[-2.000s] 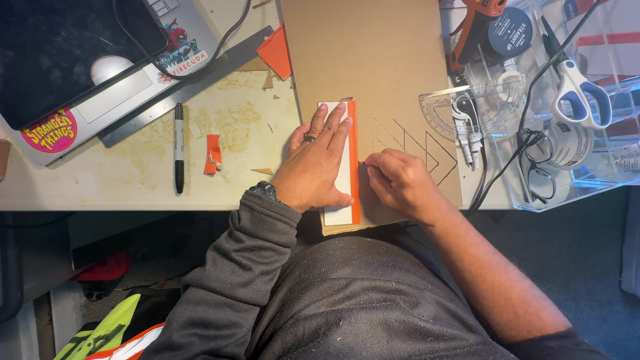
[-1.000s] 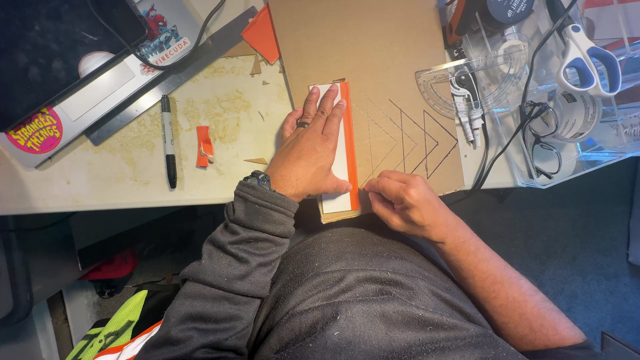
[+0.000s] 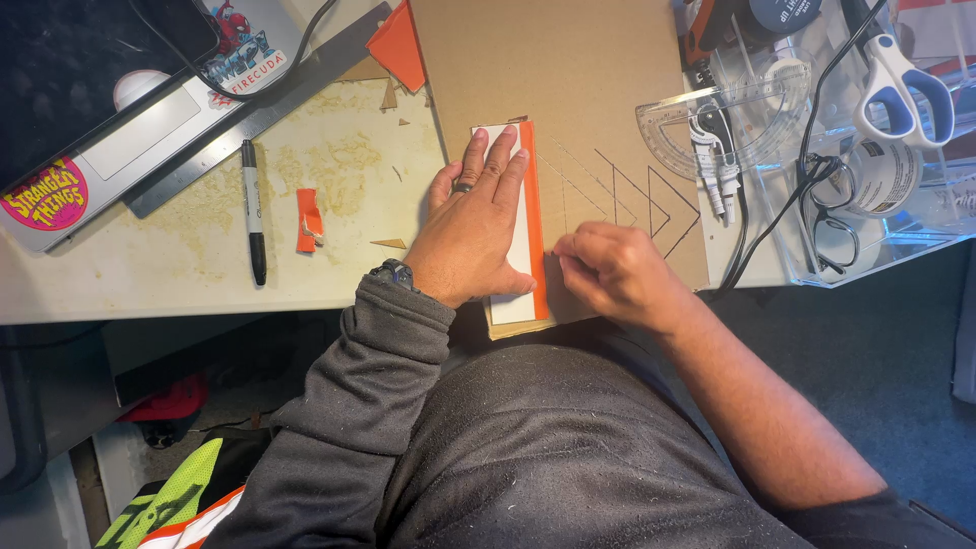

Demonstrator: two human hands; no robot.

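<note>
My left hand [image 3: 476,221] lies flat, fingers slightly apart, pressing a white strip with an orange edge [image 3: 539,259] onto a brown cardboard sheet [image 3: 549,53]. Just right of the strip, my right hand [image 3: 618,271] rests over the cardboard with its fingers curled and thumb near the index fingertip. Whether something small is pinched between them cannot be told. Drawn triangles and angled lines [image 3: 648,198] mark the cardboard beyond my right hand. A clear protractor [image 3: 671,141] and a white compass [image 3: 717,160] lie across its right side.
Left of the cardboard are a black marker [image 3: 253,213], orange scraps [image 3: 308,221], a metal ruler [image 3: 175,179] and a laptop [image 3: 137,130]. At right, a clear organizer [image 3: 892,259] holds scissors [image 3: 903,95], eyeglasses [image 3: 835,229] and a tape roll [image 3: 884,175]. A black cable [image 3: 774,229] runs alongside.
My left hand stays on the strip. My right hand remains close beside the strip's orange edge, with its fingers curled.
</note>
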